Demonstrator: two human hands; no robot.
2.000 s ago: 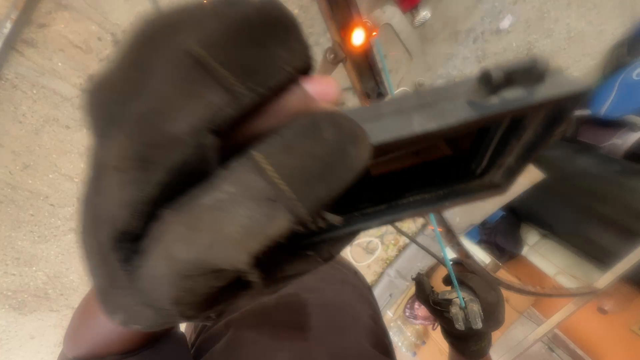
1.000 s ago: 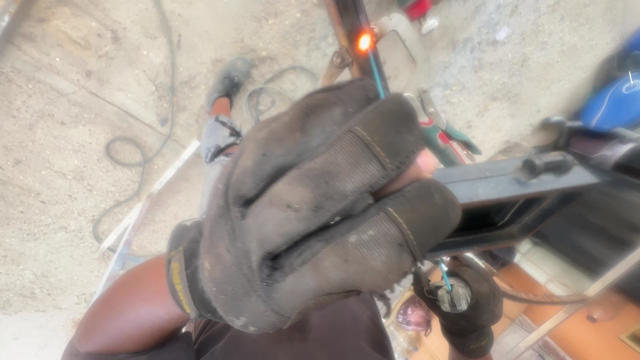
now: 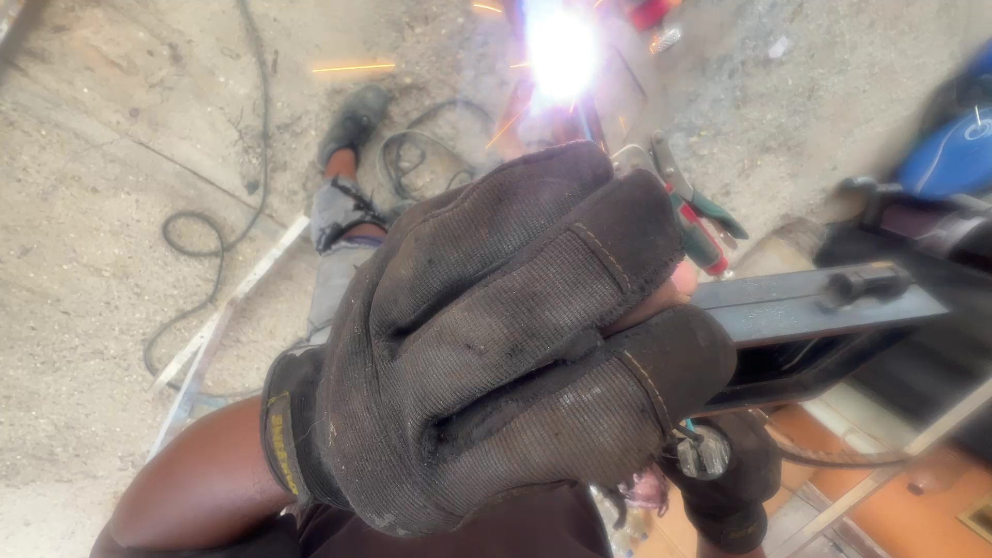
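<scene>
My left hand, in a dark work glove with a bare fingertip showing, grips a grey rectangular frame with a dark window and a knob, possibly a welding shield's lens holder. Beyond and below it, at lower right, my gloved right hand is closed on an electrode holder. A thin teal welding electrode runs up behind my left hand toward a bright white arc at top centre. Sparks fly from it. Glare hides most of the metal workpiece and the electrode's tip.
Locking pliers with red and green handles lie beyond my left hand. A leg in torn grey trousers with a dark shoe is at left. Cable loops over the gritty ground near pale metal strips. Something blue is at right.
The small orange glow at the metal has become a glaring white arc with sparks. My left hand and the frame sit lower and further right than two seconds ago, uncovering the leg and pliers.
</scene>
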